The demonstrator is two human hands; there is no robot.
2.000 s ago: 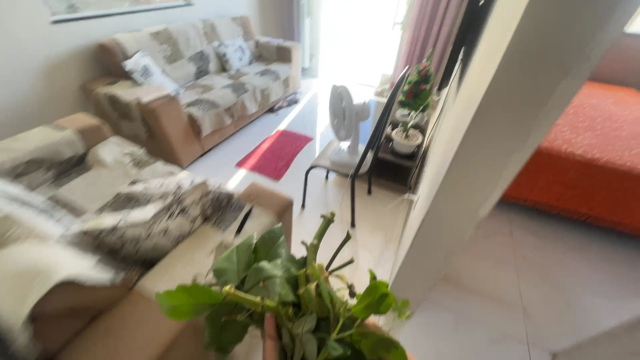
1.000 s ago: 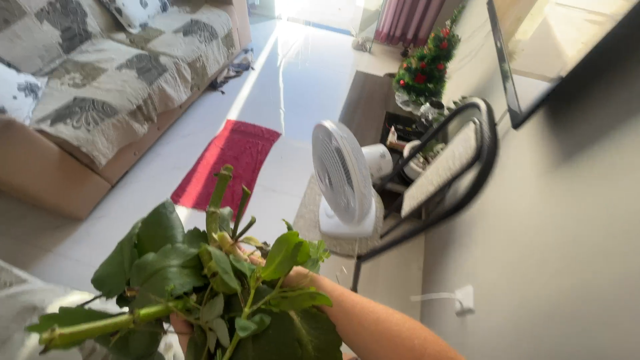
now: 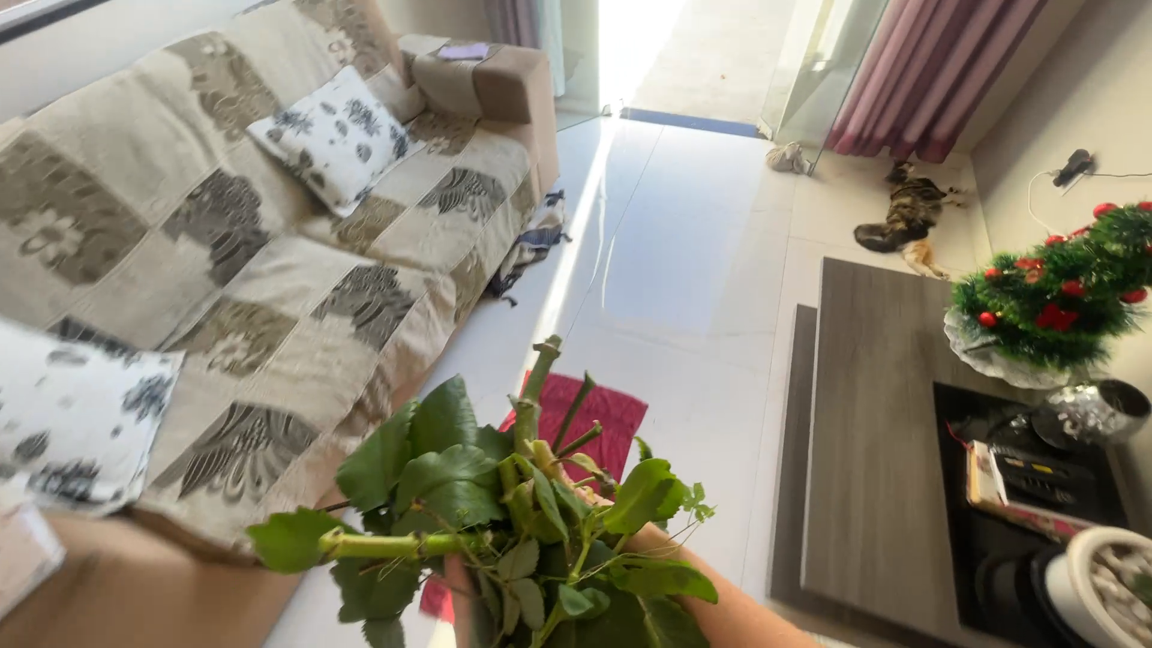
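A bundle of leafy green cuttings (image 3: 504, 522) with thick cut stems fills the lower middle of the head view. Both of my hands are around it, mostly covered by leaves. My right hand (image 3: 598, 497) comes in from the lower right, its forearm bare, and its fingers close on the stems near the bundle's top. Of my left hand (image 3: 459, 576) only a narrow strip shows below the leaves; its fingers are hidden. One thick stem points left, others point up and away.
A sofa with a patchwork cover (image 3: 297, 270) stands at left. A red mat (image 3: 603, 423) lies on the tile floor beyond the bundle. At right, a low wooden TV stand (image 3: 882, 432) bears a small Christmas tree (image 3: 1053, 288) and a white pot (image 3: 1102, 576). A cat (image 3: 909, 211) lies near the curtain (image 3: 936, 72).
The view has moved forward through the room; the fan and chair seen earlier are out of view. The cat and glass doorway now show more fully. The bundle remains in my hands.
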